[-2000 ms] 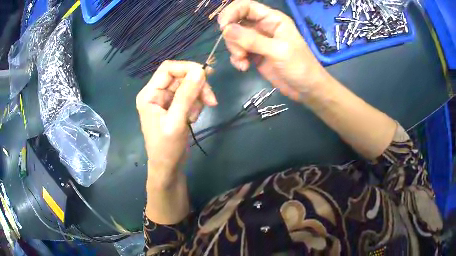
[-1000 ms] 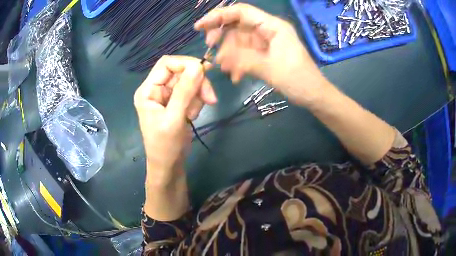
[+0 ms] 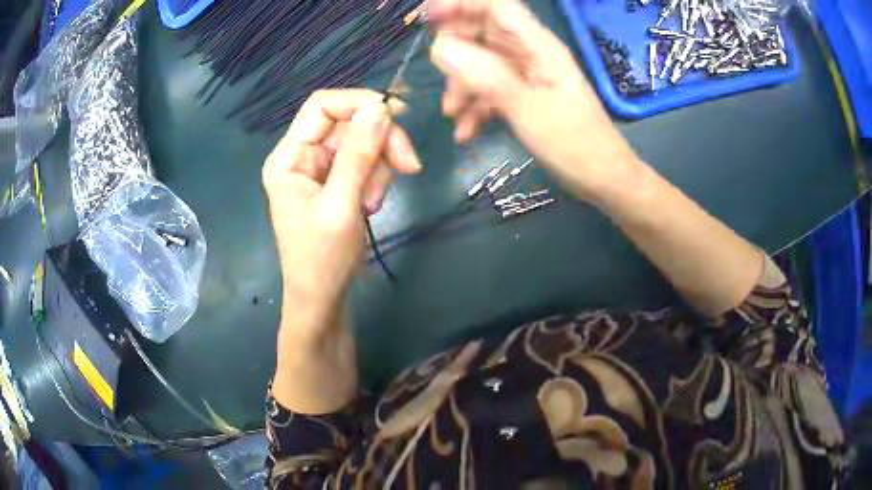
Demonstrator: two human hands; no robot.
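Note:
My left hand [image 3: 330, 177] pinches a black wire between thumb and forefinger. Its stripped end [image 3: 390, 97] stands out at the fingertips and its dark tail [image 3: 380, 251] hangs below the palm. My right hand [image 3: 512, 81] is up and to the right, blurred, with thumb and forefinger near each other. A thin light strand [image 3: 409, 59] runs between the wire end and my right fingertips; whether those fingers grip it is hard to tell. Finished leads with silver pins [image 3: 521, 202] lie on the mat below my right hand.
A pile of black wires [image 3: 277, 57] lies at the top. A blue tray [image 3: 685, 98] with silver pins and black sleeves is upper right. Another blue tray's edge [image 3: 187, 16] shows upper left. A clear bag of parts [image 3: 113, 124] and a black box [image 3: 88, 316] are at the left.
My right hand went down and across near the wire end, then back up and right. My left hand has risen slightly, still holding the wire.

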